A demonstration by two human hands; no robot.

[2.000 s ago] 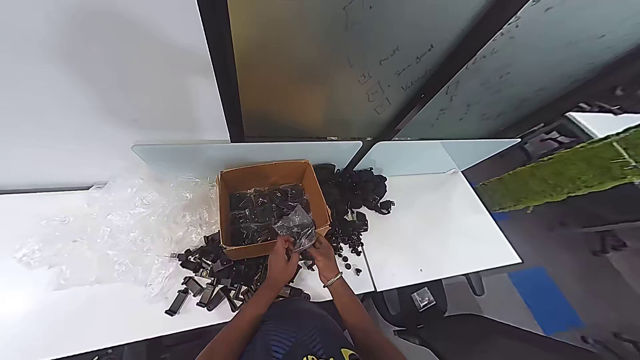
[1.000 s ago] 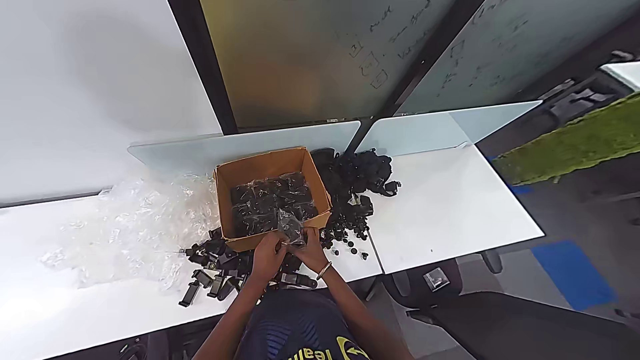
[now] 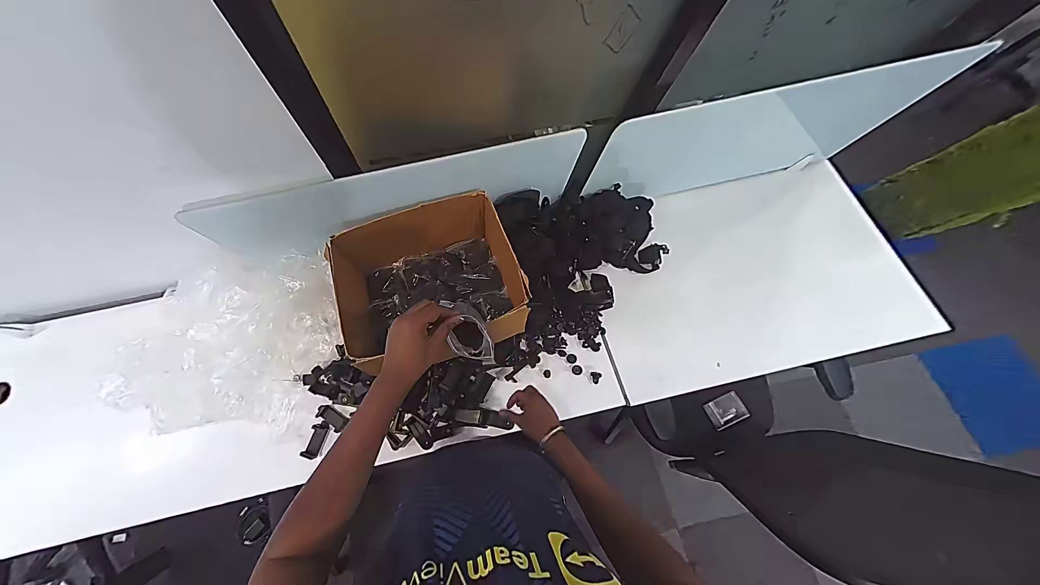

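My left hand (image 3: 416, 335) pinches the top of a clear plastic bag (image 3: 474, 333) over the front edge of a cardboard box (image 3: 414, 231). Something dark shows through the bag. Inside the box lie black items in clear wrapping (image 3: 455, 276). My right hand (image 3: 532, 413) is lower and to the right, at the end of a black clamp-like part (image 3: 479, 417) on the pile in front of the box; its fingers are bent, and whether they grip the part is hard to tell.
Crumpled clear plastic bags (image 3: 219, 357) are heaped left of the box. Black parts (image 3: 613, 223) and small black knobs (image 3: 577, 366) lie to its right. A low glass divider (image 3: 390, 187) runs behind the white table (image 3: 756, 276). A black chair (image 3: 853, 496) stands at the right front.
My hands, earlier together at the bag by the box's front edge, are now apart. The right one has come down to the pile of black parts; the left one still has a bag.
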